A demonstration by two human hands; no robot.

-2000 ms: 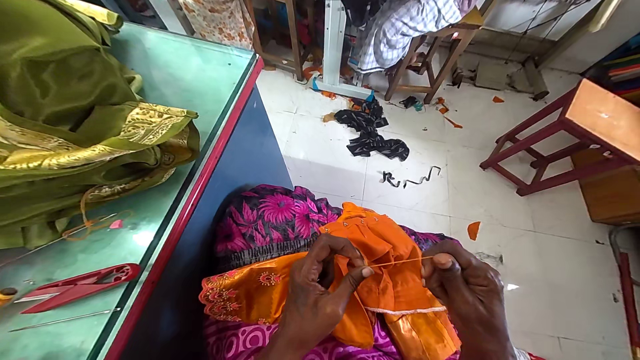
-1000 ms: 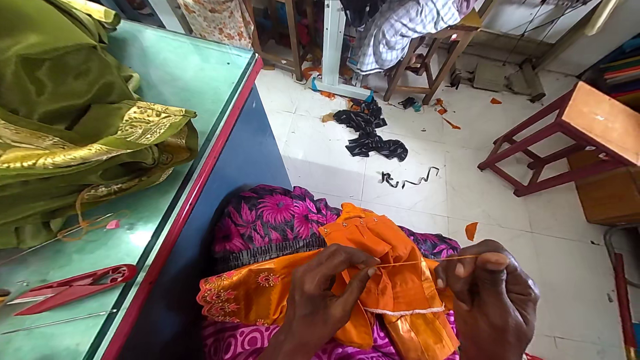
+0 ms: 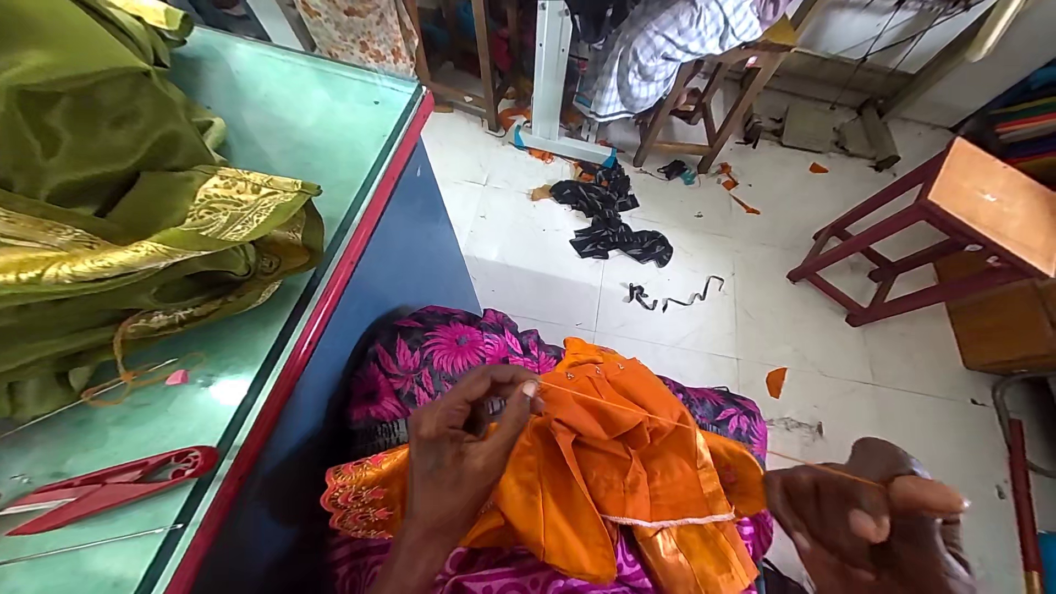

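Observation:
An orange blouse-like garment with a white-edged hem and embroidered gold-orange parts lies across the lap, over purple-and-black floral cloth. Above its left part, my left hand pinches one end of an orange thread between thumb and forefinger. The thread runs taut to my right hand, where it passes over the curled fingers, right of the garment. Whether a needle is in either hand cannot be told. On the glass-topped counter at left lie red-handled thread snips and a thin metal rod.
Olive-green cloth with a gold border is heaped on the counter, whose red edge runs beside the lap. Black cloth scraps and orange scraps lie on the tiled floor. A maroon-framed stool stands at right; a person in checked cloth sits farther back.
My right hand has moved right and down, away from my left hand, and the thread span between them has grown longer. The garment stays on the lap.

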